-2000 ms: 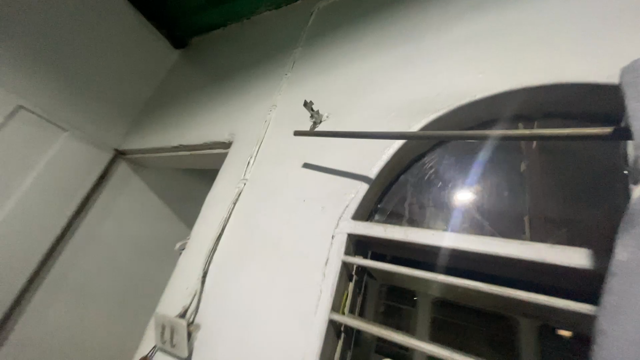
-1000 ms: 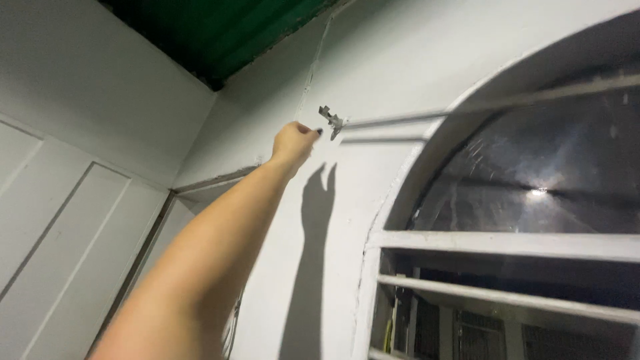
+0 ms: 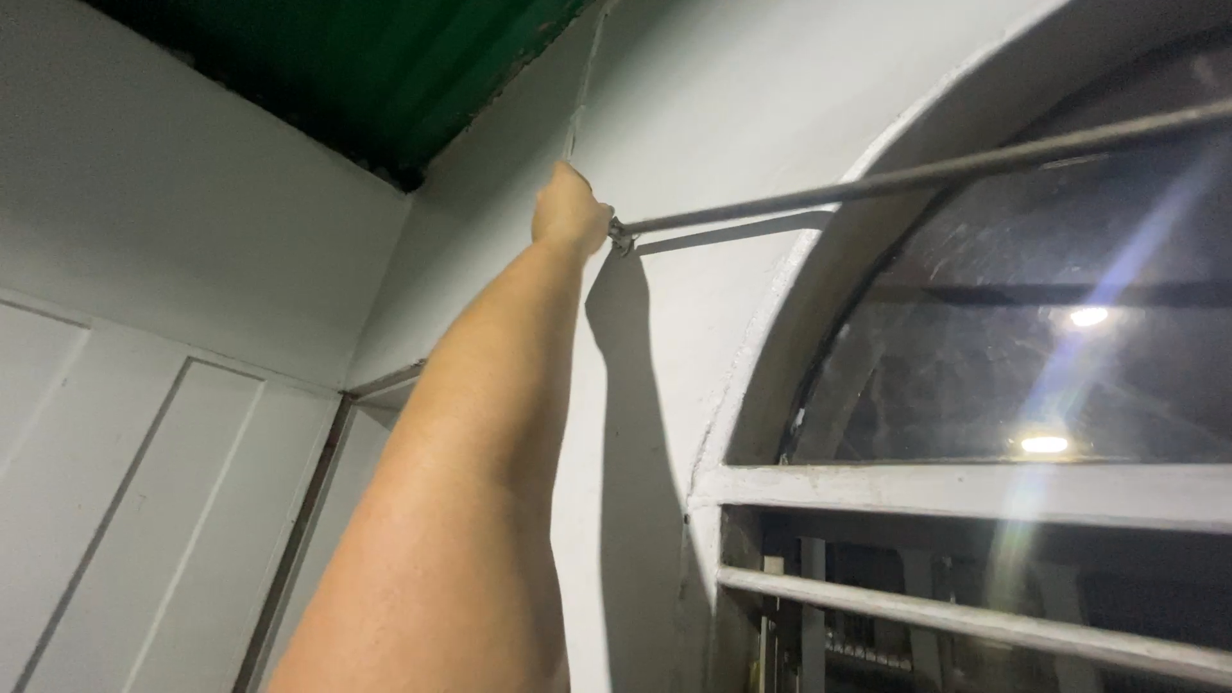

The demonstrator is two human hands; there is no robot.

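My left hand point(image 3: 570, 210) is raised high on the white wall, its back toward me and its fingers curled out of sight. It touches or nearly touches the left side of a small metal bracket point(image 3: 622, 236) fixed to the wall. A thin metal rod point(image 3: 770, 205) runs from the bracket to the right, across the top of the arched window. Whether my fingers grip the bracket or the rod's end is hidden. My right hand is out of view.
The arched window point(image 3: 962, 385) has a white crossbar point(image 3: 962, 489) and a thinner bar point(image 3: 924, 611) below. White panelled boards point(image 3: 154, 481) stand at left, beside a door frame corner point(image 3: 361, 393). A green corrugated ceiling point(image 3: 385, 77) is above.
My left hand, not in view two seconds ago, came in from the lower left and has moved up against the bracket. The view has shifted.
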